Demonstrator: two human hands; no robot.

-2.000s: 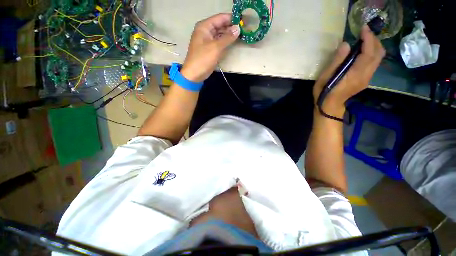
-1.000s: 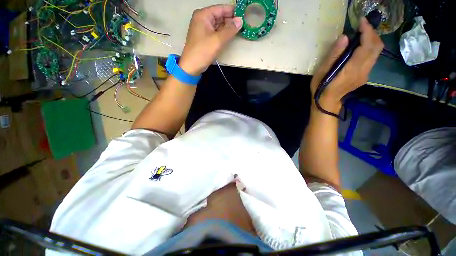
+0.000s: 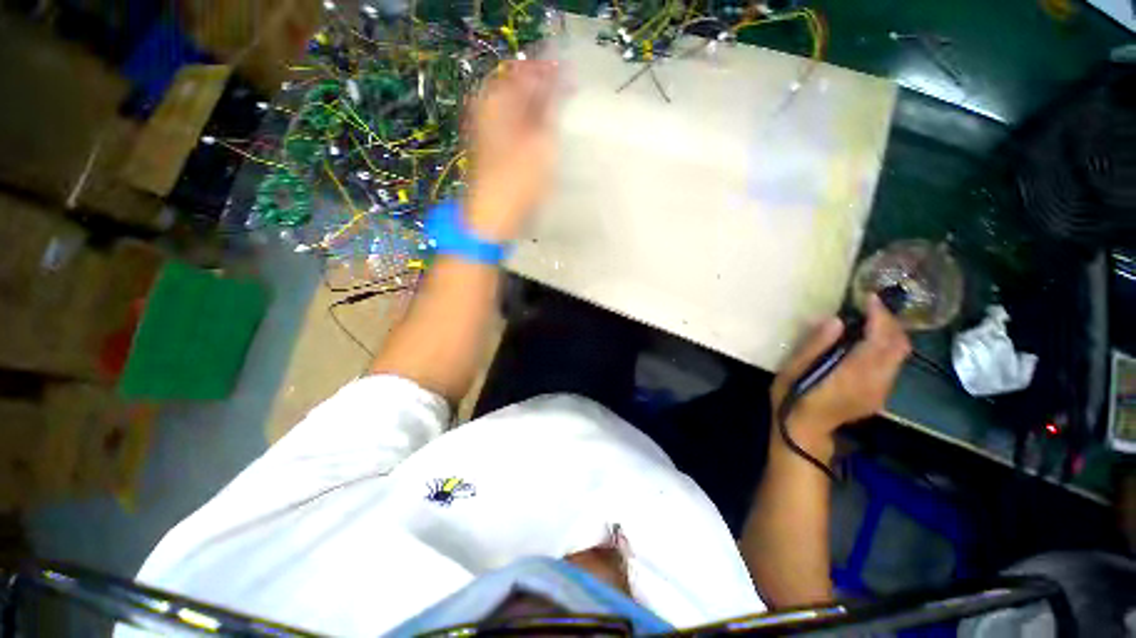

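My left hand (image 3: 513, 143), with the blue wristband (image 3: 466, 234), is blurred at the left edge of the pale board (image 3: 698, 187), beside the batch of wired boards (image 3: 361, 125). Whether it holds anything cannot be told. My right hand (image 3: 850, 371) is shut around the black soldering iron (image 3: 825, 361). The iron's front end is at the round tip-cleaning dish (image 3: 928, 277). Its black cord loops down over my wrist.
A crumpled white tissue (image 3: 993, 354) lies beside the dish. A dark round fan (image 3: 1074, 168) stands at the back right. A blue stool (image 3: 899, 530) is below the bench at right. Cardboard boxes (image 3: 62, 312) and a green sheet (image 3: 196, 333) are at left. Grey cloth shows at bottom right.
The view has swung, showing more of the bench's back. The green ring PCB no longer shows in my left hand, which has moved to the batch. My right hand still holds the iron at the dish.
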